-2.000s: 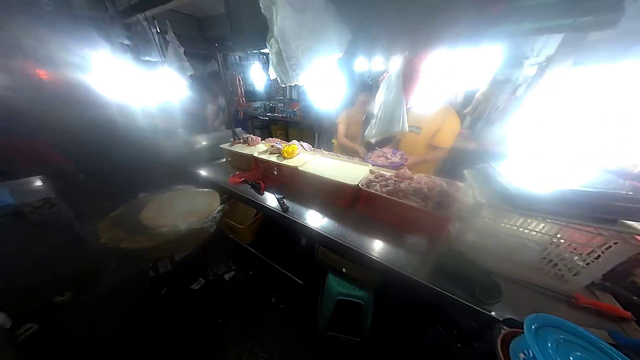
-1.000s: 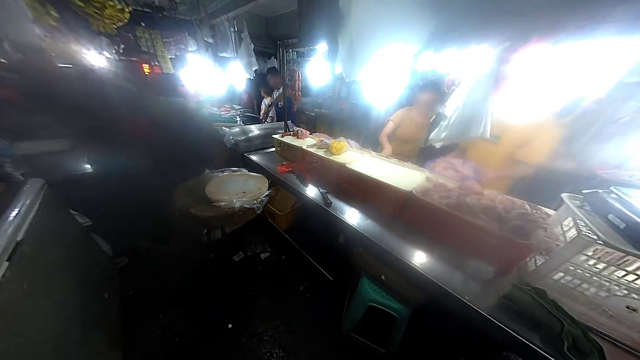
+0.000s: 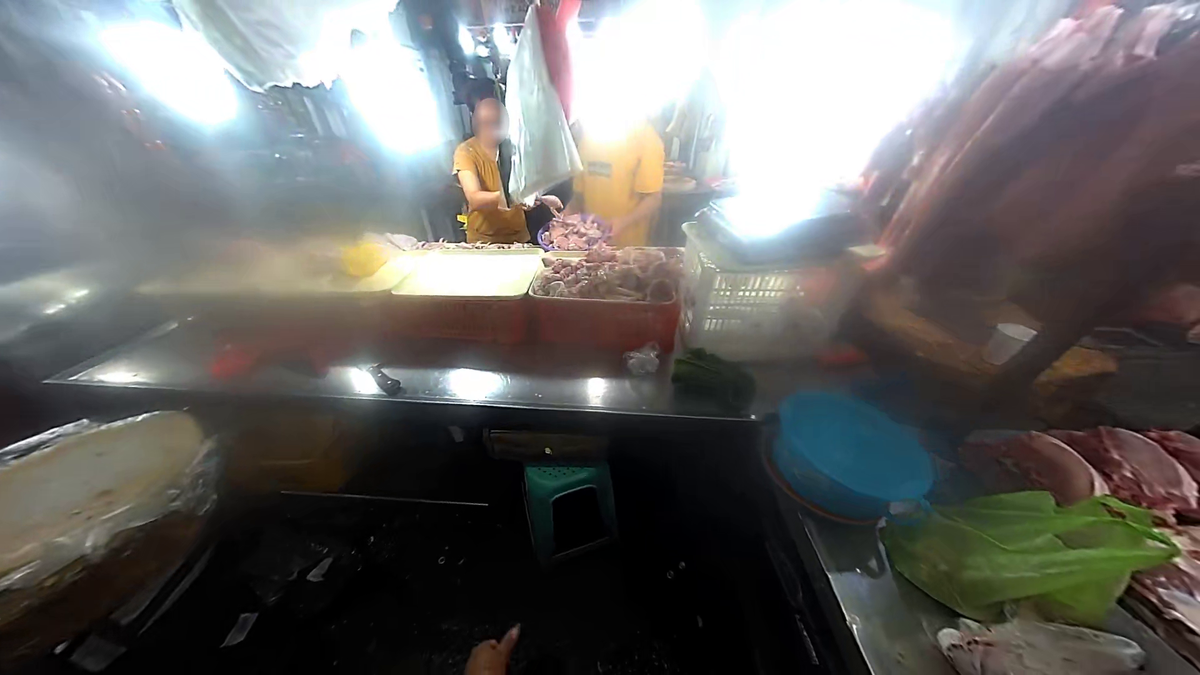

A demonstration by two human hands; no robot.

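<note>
One of my hands shows at the bottom edge, low and near the middle, with a finger or thumb pointing up. It appears to be my left hand, though the picture does not settle that. Nothing shows in its visible part, and most of it is cut off. It is over the dark floor, apart from the steel counter. The other hand is out of view. On the counter, a red crate holds raw meat pieces, beside a white tray.
A green plastic stool stands below the counter. On the right are a blue basin, a green plastic bag, and raw meat slabs. A wrapped round board is at left. Two people stand behind the counter.
The view has swung right and down, bringing the green bag and meat slabs into sight. One hand now shows at the bottom edge.
</note>
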